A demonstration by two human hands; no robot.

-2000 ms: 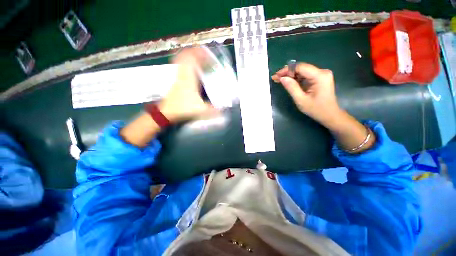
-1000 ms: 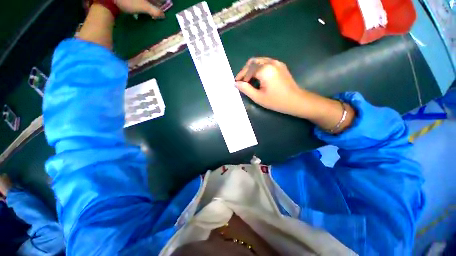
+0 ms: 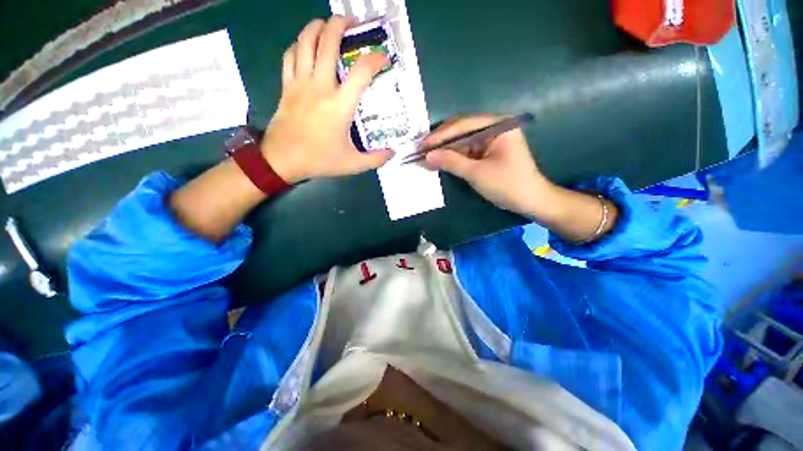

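Note:
An open phone assembly (image 3: 380, 97) with a silver-white rim and green and metallic inside lies over the working sticker sheet (image 3: 412, 198). My left hand (image 3: 321, 114) holds the phone by its left side, thumb near its lower end, fingers near its top. My right hand (image 3: 489, 163) holds dark tweezers (image 3: 480, 134), their tips pointing left at the phone's lower end. Whether a piece is between the tips is too small to tell. The sheet's grey rows show beyond the phone; its near end is blank white.
A wider sticker sheet (image 3: 132, 97) with grey rows lies left. A white-handled tool (image 3: 28, 255) lies far left. A red bin (image 3: 676, 19) is at the upper right, beside light-blue sheets (image 3: 731, 97). The bench mat's worn pale edge (image 3: 79, 35) curves at the upper left.
My left hand has come back from the green line at the upper left and now holds an open phone over the sheet. The tweezers now extend from my right hand towards it. The view has shifted.

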